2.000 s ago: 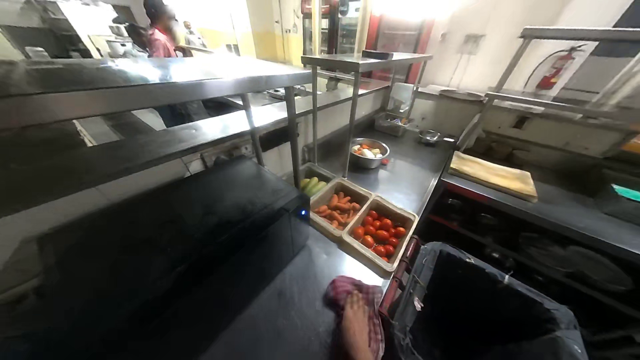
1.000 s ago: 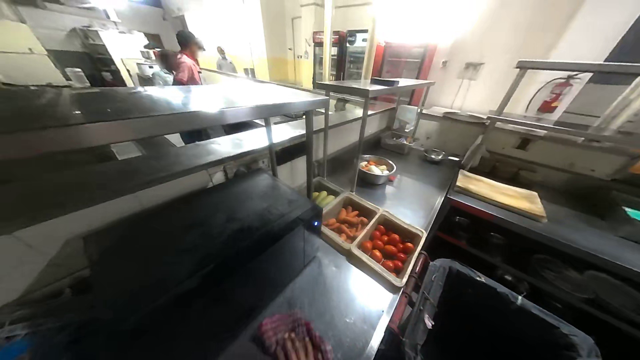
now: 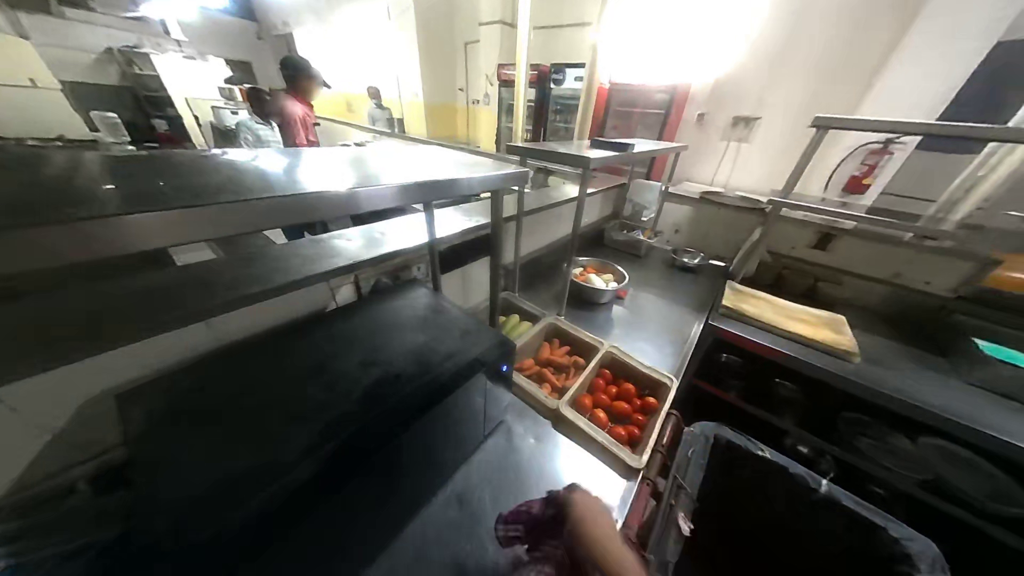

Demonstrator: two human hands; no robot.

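Observation:
My right hand [image 3: 588, 520] presses a dark red checked cloth [image 3: 534, 524] onto the steel counter [image 3: 472, 488] at the bottom of the head view; motion blurs the fingers. Just beyond it stand a tub of tomatoes [image 3: 620, 408], a tub of carrots [image 3: 552, 368] and, partly hidden, a tub of pale green vegetables [image 3: 516, 324]. My left hand is out of the picture. Left of the cloth sits a large black appliance [image 3: 336, 384] with a small blue light.
A lined bin [image 3: 704, 464] stands right of the counter. Farther back are a steel bowl of cut vegetables [image 3: 598, 280] and a small pan [image 3: 688, 258]. A cutting board [image 3: 788, 316] lies on the right counter. Steel shelves [image 3: 448, 188] overhang the left. Several people are in the background.
Between one second ago and now, my right hand and the cloth have moved right and away over the counter, toward the tubs. Two seconds ago they were also near the counter's right edge.

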